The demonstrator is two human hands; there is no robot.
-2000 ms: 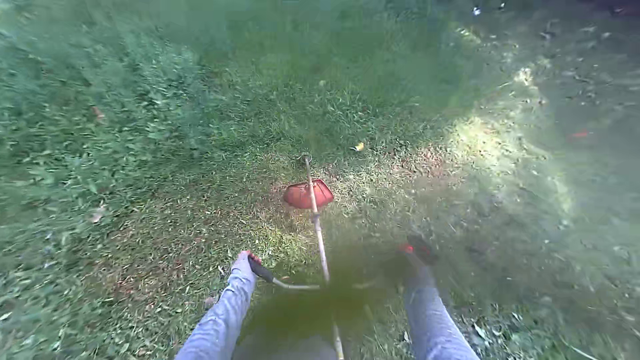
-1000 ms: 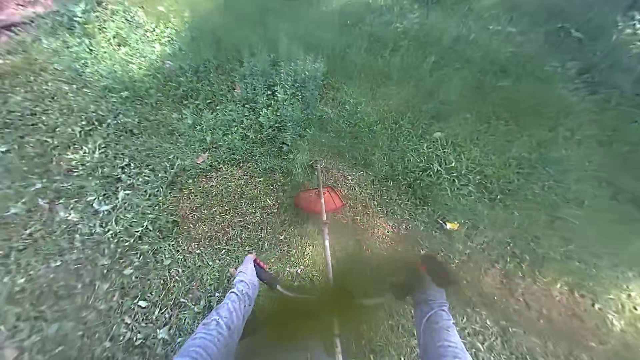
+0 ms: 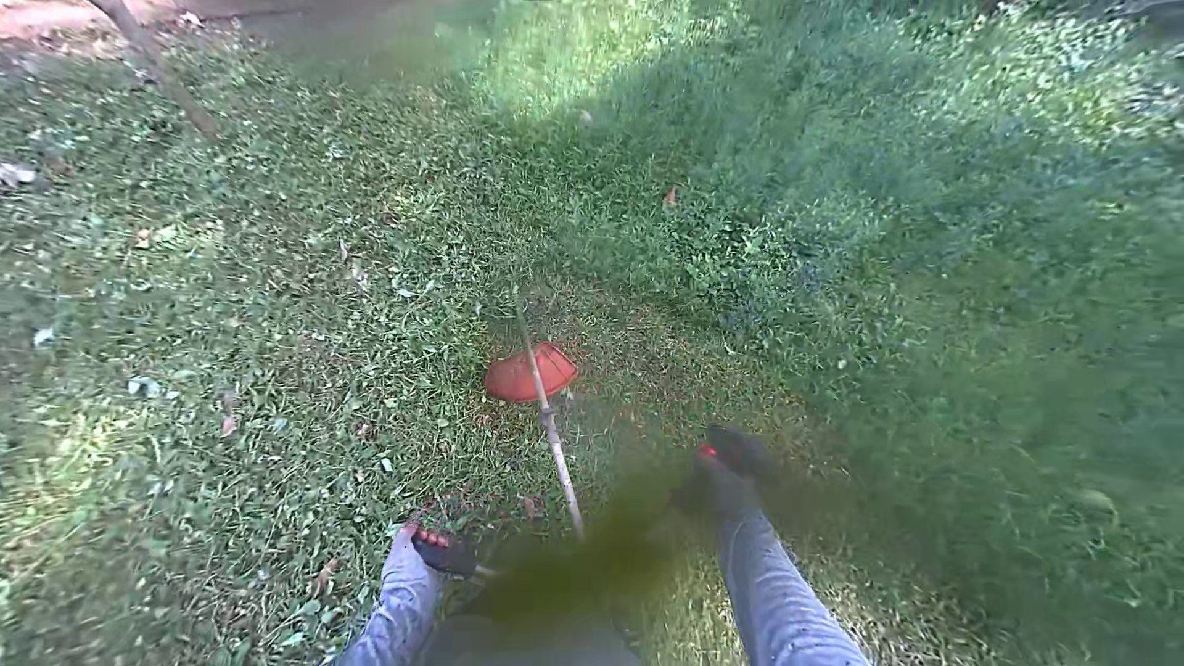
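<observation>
A string trimmer's pale shaft [image 3: 558, 453] runs from near my body out to the grass. Its red debris guard [image 3: 532, 373] sits low over short grass, with the cutting head just beyond it. My left hand [image 3: 421, 544], in a grey-blue sleeve, is closed around the black left handle grip [image 3: 446, 557]. On the other side my right hand [image 3: 726, 481] is wrapped round the dark right grip [image 3: 737, 449], which shows a red spot. A green-brown smear blurs the middle of the handlebar and part of the right hand.
Taller green weeds [image 3: 749, 268] grow ahead and to the right. A thin trunk or pole [image 3: 162, 74] stands at the upper left, near a bare pinkish patch [image 3: 55, 20]. Dry leaves and pale scraps [image 3: 145, 386] are scattered over the grass on the left.
The view has turned left, bringing the trunk or pole into sight. The trimmer's guard has swung left relative to my body, and my right hand is now farther forward than my left.
</observation>
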